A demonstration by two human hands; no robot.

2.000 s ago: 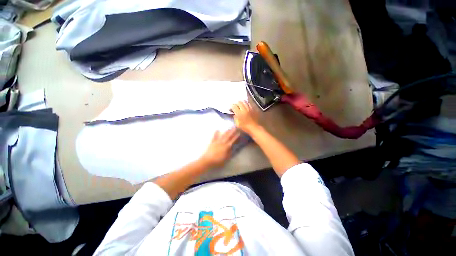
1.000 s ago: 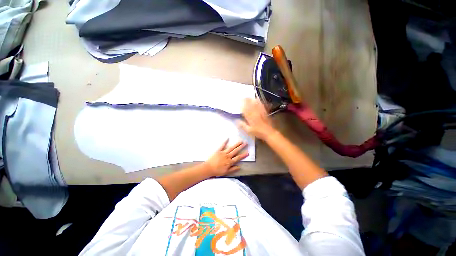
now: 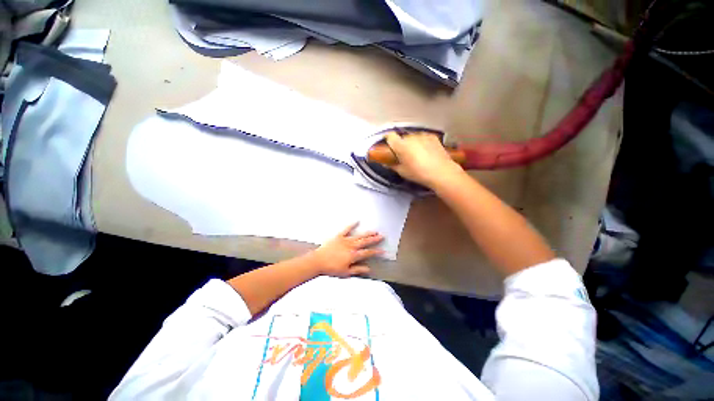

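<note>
A pale sleeve panel (image 3: 250,184) lies flat in front of me, rounded end at the left, straight end at the right. A narrow dark seam line (image 3: 258,139) runs lengthwise along it. My right hand (image 3: 423,159) grips the orange-brown handle of the iron (image 3: 380,174). The iron's tip points left and rests over the seam near the straight end; the hand hides part of it. My left hand (image 3: 348,252) lies flat, fingers spread, on the panel's near edge by the straight end, holding nothing.
A stack of blue-grey panels (image 3: 344,27) lies beyond the work. Another pile (image 3: 59,157) hangs over the left table edge. The red-wrapped cord (image 3: 540,147) runs from the iron to the upper right. The cloth-covered table (image 3: 509,207) ends at the right near dark cloth heaps.
My right hand has left the cloth and taken hold of the iron, now turned and moved left onto the panel. The cord has swung up. My left hand stays on the panel.
</note>
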